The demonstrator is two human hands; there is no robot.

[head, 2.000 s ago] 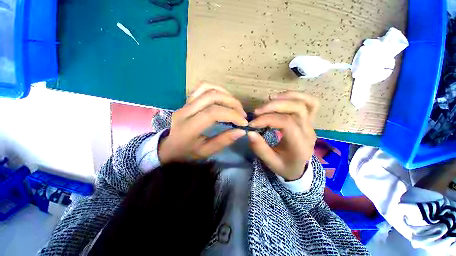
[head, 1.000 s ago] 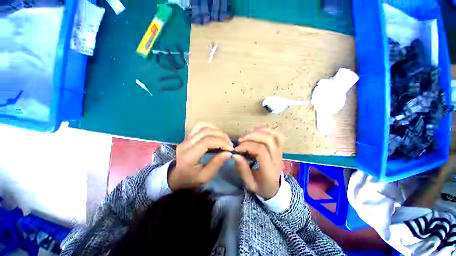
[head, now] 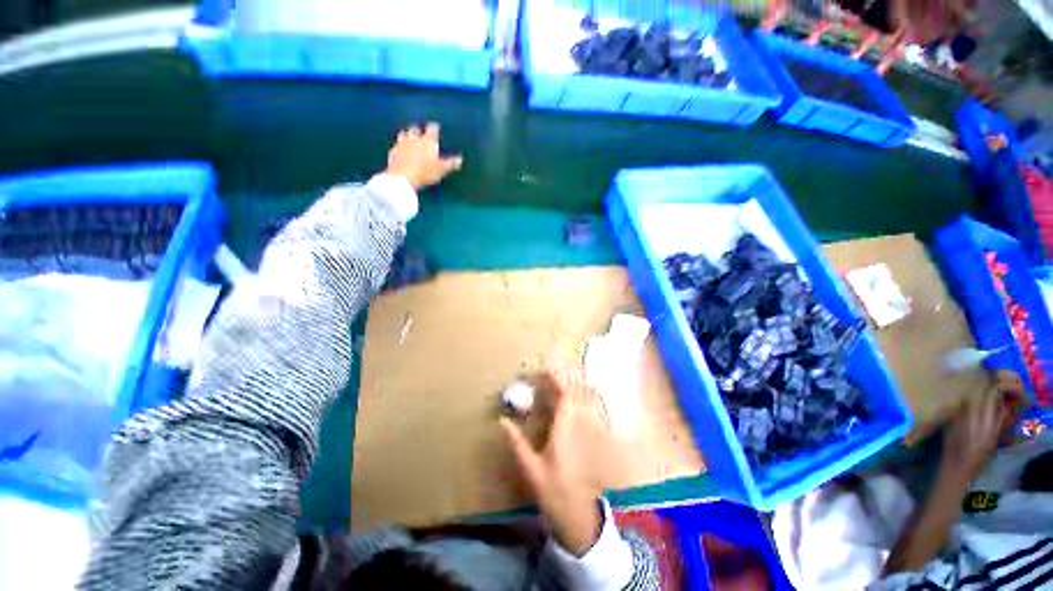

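Note:
My left hand (head: 424,157) is stretched far forward over the dark green belt, fingers apart, with no held part visible. My right hand (head: 564,444) is low over the cardboard mat (head: 450,346), thumb and fingers apart, beside a small white glue bottle (head: 520,398). The bottle's bulb shows at the left of the fingers; its nozzle is hidden and no closed grip shows. White crumpled tissue (head: 624,367) lies right of the hand. A small dark part (head: 581,230) sits on the green surface beyond the mat.
A blue bin heaped with dark parts (head: 762,358) stands at the mat's right. Another blue bin (head: 156,335) is left, beside my left sleeve. More blue bins (head: 647,98) line the belt's far side. A neighbour's hand (head: 976,433) is at lower right.
My hands have separated from the small dark part they held together. The left moved far forward; the right moved to the bottle. The view has tilted up, showing the belt and far bins.

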